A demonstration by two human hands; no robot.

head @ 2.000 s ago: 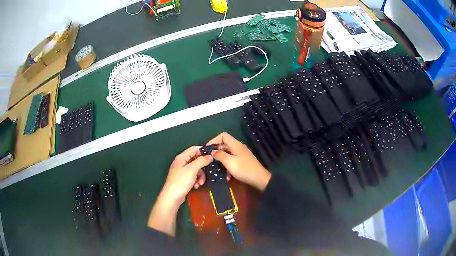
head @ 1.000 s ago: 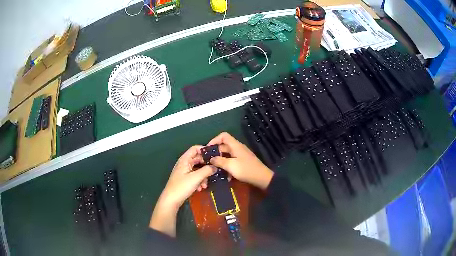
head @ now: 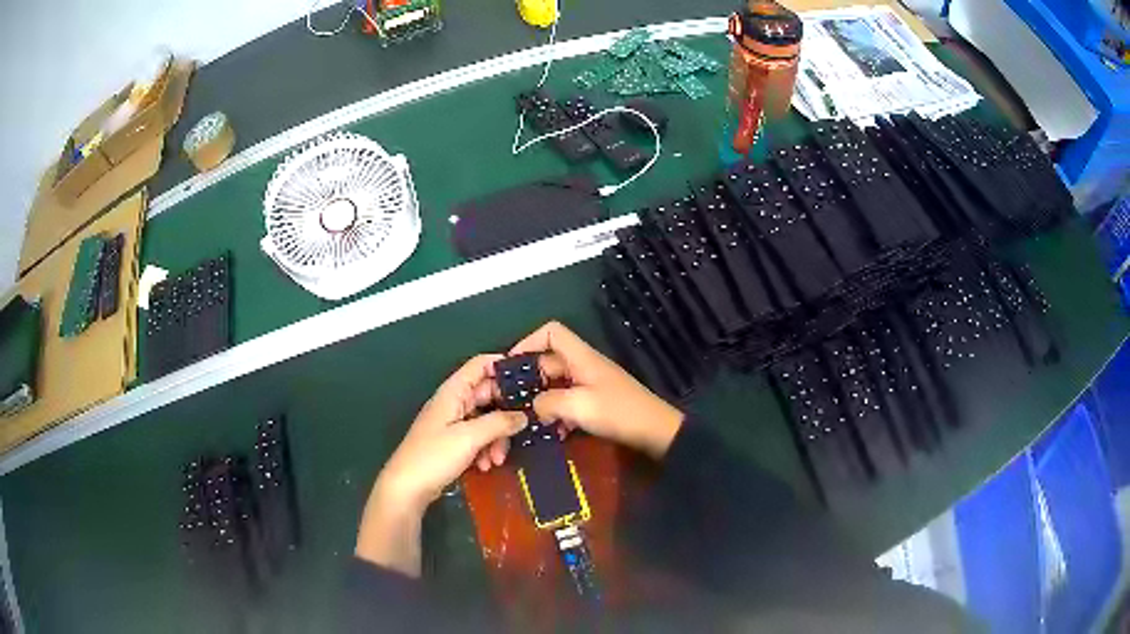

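Note:
A black remote control [head: 543,461] with small white-marked buttons lies lengthwise at bench centre, its near end inside a yellow frame [head: 534,512]. My left hand [head: 449,436] holds its left side and my right hand [head: 597,399] its right side. Both thumbs rest on the buttons at mid-remote; the far end shows between my fingers. A small blue connector piece [head: 575,560] with pale parts sits below the frame. A reddish-brown base board [head: 502,526] lies under them.
Long overlapping rows of black remotes [head: 793,248] lie at right, a small group [head: 270,495] at left. Behind stand a white fan [head: 338,217], an orange-brown bottle [head: 758,81], a dark flat item [head: 527,218], green board pieces [head: 644,67] and newspaper [head: 880,65]. Blue bins [head: 1041,520] are beside the bench.
Both thumbs have moved down the remote towards me, uncovering more buttons at its far end. The remote stays in the yellow frame.

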